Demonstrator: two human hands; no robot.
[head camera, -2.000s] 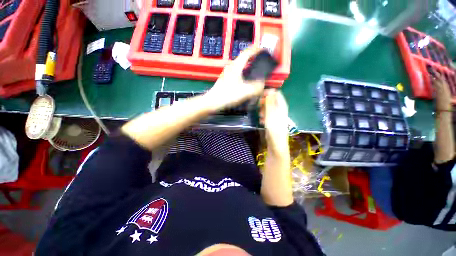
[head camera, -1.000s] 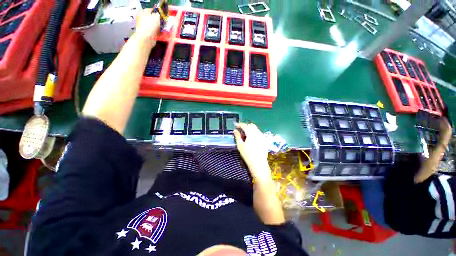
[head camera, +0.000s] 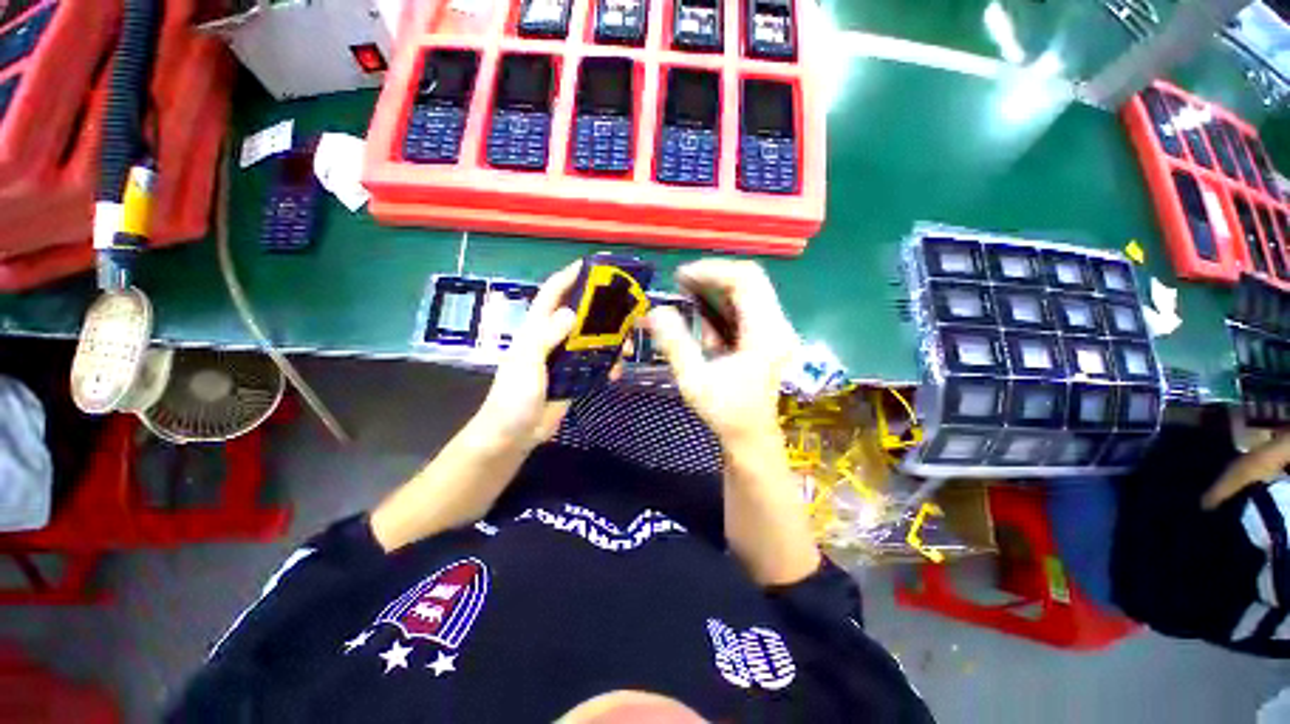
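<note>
My left hand (head camera: 535, 371) holds a dark keypad phone (head camera: 583, 371) upright, screen side up, above the bench's front edge. A yellow backing (head camera: 601, 308) frames its screen, with one side reaching toward my right hand. My right hand (head camera: 724, 347) is beside the phone with fingers curled; a dark item shows between its fingers, but I cannot tell what it is. Under my hands lies a clear lens tray (head camera: 432, 314) with black-framed screen windows (head camera: 457, 311), partly hidden. Behind is a red phone tray (head camera: 594, 204) with phones in its slots.
Stacked lens trays (head camera: 1030, 347) lie at right. A bag of yellow scraps (head camera: 849, 474) hangs below the edge. At left are a separate phone (head camera: 290, 215), a black hose (head camera: 125, 85), a fan (head camera: 212, 396) and red trays (head camera: 184, 156). Another person's arm (head camera: 1248, 467) is at right.
My left hand has come back from the red tray's left end with a phone bearing the yellow backing. My right hand has lifted off the lens tray and moved beside the phone.
</note>
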